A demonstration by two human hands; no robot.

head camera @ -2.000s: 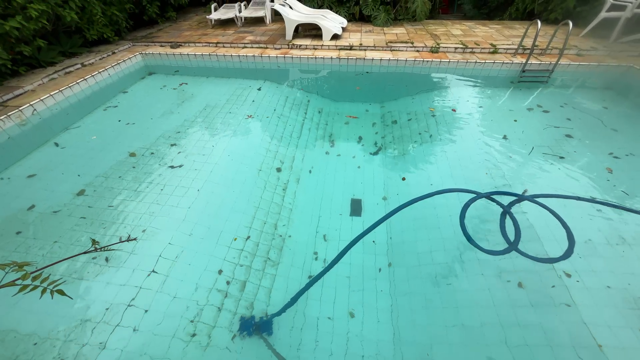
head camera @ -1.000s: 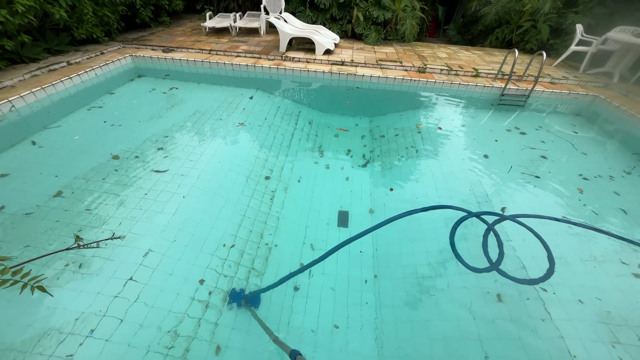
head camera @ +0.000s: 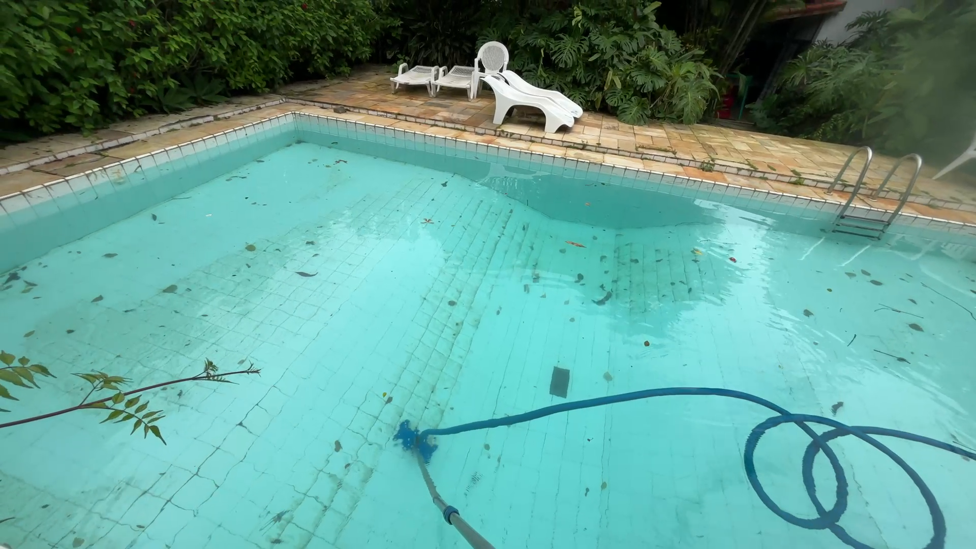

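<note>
Neither of my hands shows in the head view. A telescopic pole (head camera: pixel 456 518) with a blue collar rises out of the bottom edge; whatever holds its upper end is out of frame. Its lower end meets a blue pool vacuum head (head camera: pixel 414 441) under the water, over the tiled floor. A blue vacuum hose (head camera: pixel 610 398) runs from that head to the right and lies in overlapping loops. Leaves and debris are scattered through the pool, and a dark square drain cover (head camera: pixel 560 382) lies on the floor.
A leafy branch (head camera: pixel 145 390) juts in over the water at left. The tiled pool edge (head camera: pixel 473 142) bounds the far side. A metal ladder (head camera: pixel 873 194) stands at the far right. White loungers (head camera: pixel 534 99) and a white plastic chair (head camera: pixel 492 59) stand on the stone deck before dense plants.
More of the pole with its blue collar shows than two seconds ago. The hose loops have shifted and overlap differently. The view has turned left and up.
</note>
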